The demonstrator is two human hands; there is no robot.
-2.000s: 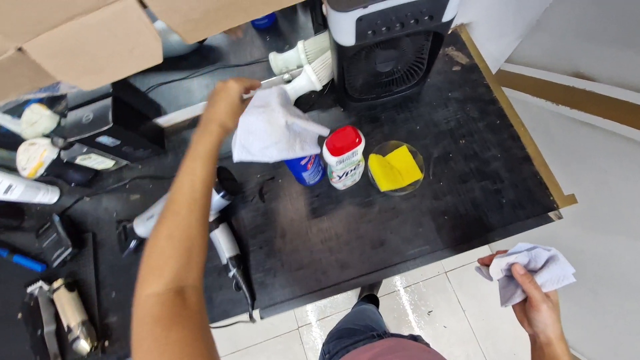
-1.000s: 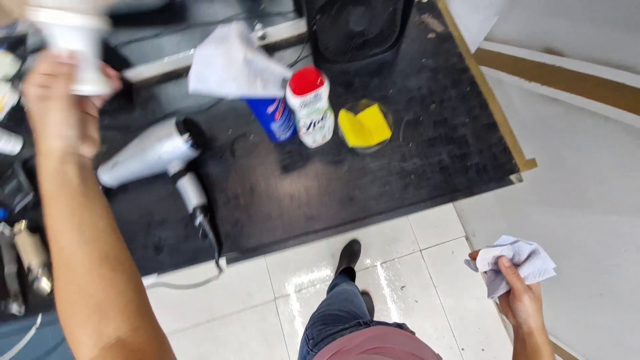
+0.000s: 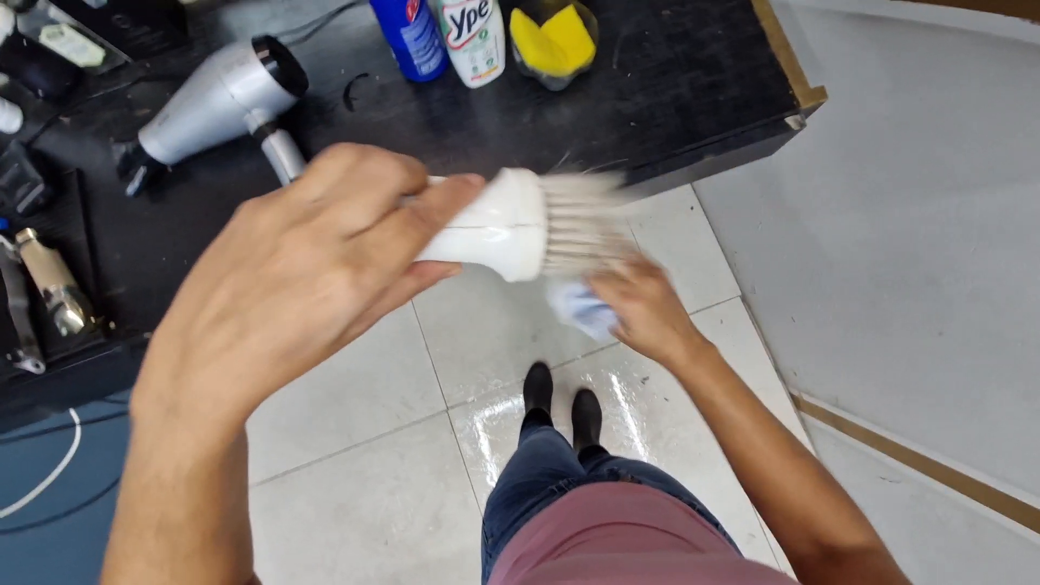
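Note:
My left hand (image 3: 325,252) grips the handle of a white neck duster brush (image 3: 504,223), held level above the floor just off the counter's front edge. Its pale bristles point right and are blurred. Below and right of the bristles, my right hand (image 3: 642,305) is closed on a crumpled white cloth (image 3: 587,307); whether the cloth touches the bristles cannot be told. A silver hair dryer (image 3: 215,101) lies on the black counter (image 3: 650,106) behind my left hand.
At the counter's back stand a blue bottle (image 3: 414,41), a white Ypê bottle (image 3: 475,45) and a round dish with a yellow sponge or cloth (image 3: 552,41). Hair clippers (image 3: 53,280) lie at the left edge. A grey wall (image 3: 910,203) is on the right.
My left hand has let go of the white cloth near the bottles and now holds the brush, brought over from the left. My right hand has come in towards it with its cloth. The view has shifted.

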